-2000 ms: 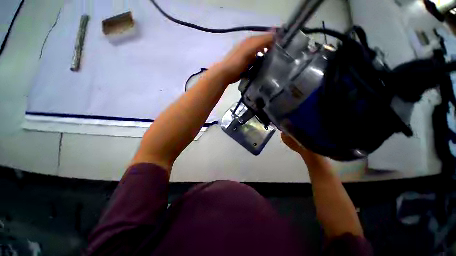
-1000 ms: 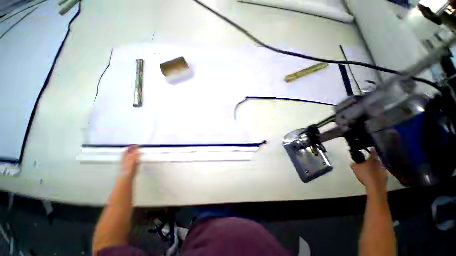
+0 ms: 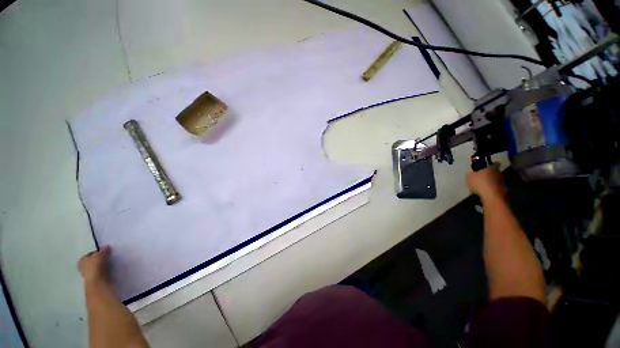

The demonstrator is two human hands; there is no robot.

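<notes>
The fabric lay (image 3: 258, 170) has a lilac-white paper top and a navy front edge, with white strips (image 3: 258, 253) along it. The cutting machine (image 3: 537, 129) stands upright at the right, its metal base plate (image 3: 415, 178) on the table beyond the lay's curved cut edge. My right hand (image 3: 484, 181) is closed around the black handle below the motor. My left hand (image 3: 95, 265) is at the lay's left front corner, its fingers on the lay's edge; whether they pinch it is unclear.
On the lay are a silvery bar weight (image 3: 152, 162), a brown block weight (image 3: 202, 115) and a brassy bar weight (image 3: 381, 61). The black power cable (image 3: 449, 49) crosses the upper right. White rolled material (image 3: 469, 41) lies at the back right. A pale scrap (image 3: 430, 270) is on the dark floor.
My left hand left the machine and moved along the front edge to the lay's left corner. My right hand stays on the handle; the machine moved right, clear of the lay. The view has turned.
</notes>
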